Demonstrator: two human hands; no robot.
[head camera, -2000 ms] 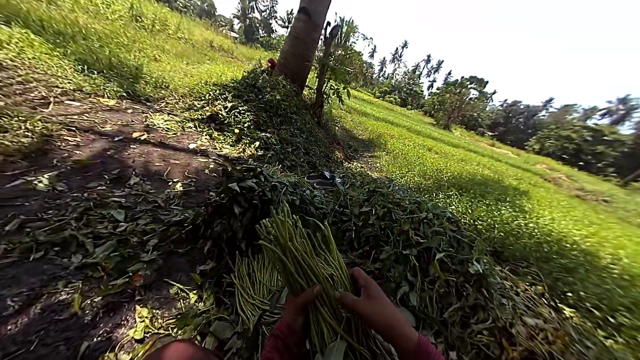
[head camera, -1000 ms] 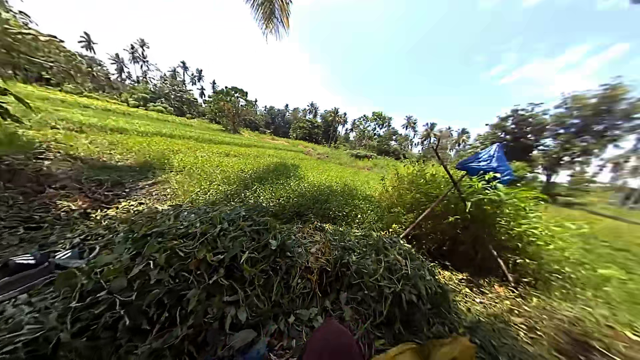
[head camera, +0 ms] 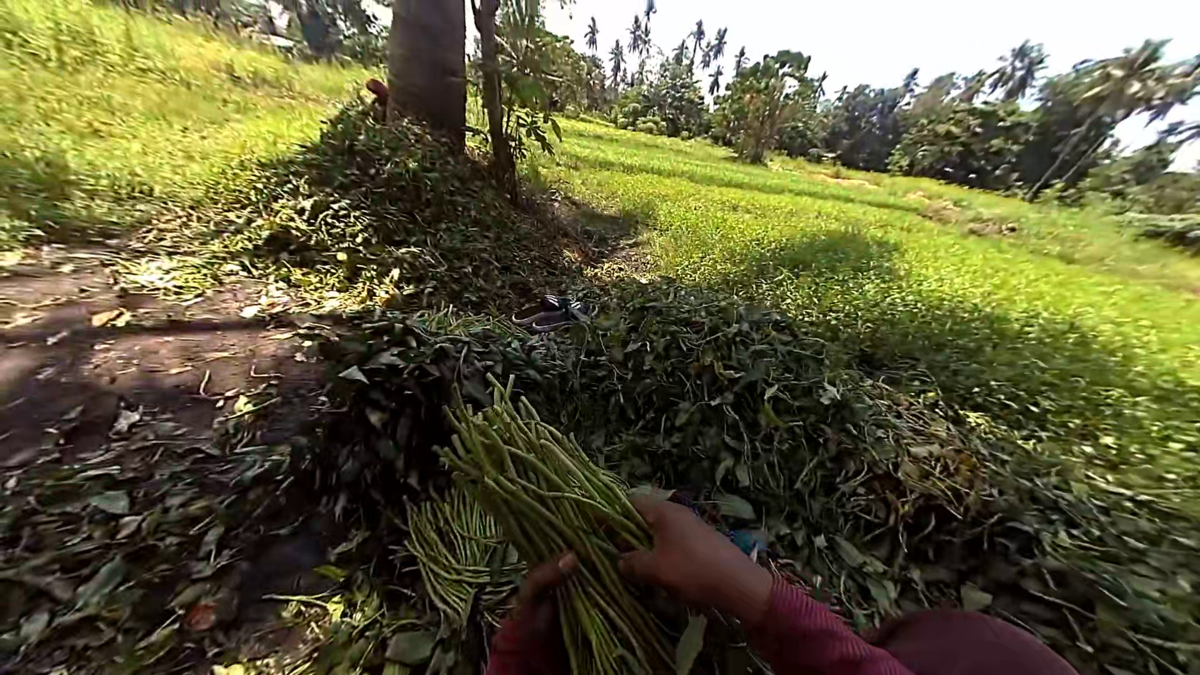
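A thick bundle of long green stems (head camera: 539, 469) slants up from the bottom centre, with its blunt ends pointing up and left. Around its lower left side is my left hand (head camera: 544, 586), partly hidden by the stems and in shadow. My right hand (head camera: 689, 553) grips the bundle from the right, its fingers behind or among the stems. Beneath and left of the held bundle lies another bunch of similar stems (head camera: 455, 558). A large leaf (head camera: 691, 642) hangs beside the lower stems.
Heaped leafy vines (head camera: 712, 375) spread ahead and to the right. A pair of sandals or shoes (head camera: 553, 314) lies on the heap. Bare soil with scattered leaves (head camera: 150, 375) is at left. Farther off stand a tree trunk (head camera: 427, 75) and a green field (head camera: 844, 225).
The view swung right, away from the hands, and has come back. Both hands hold the stem bundle again in view, as they did two seconds ago.
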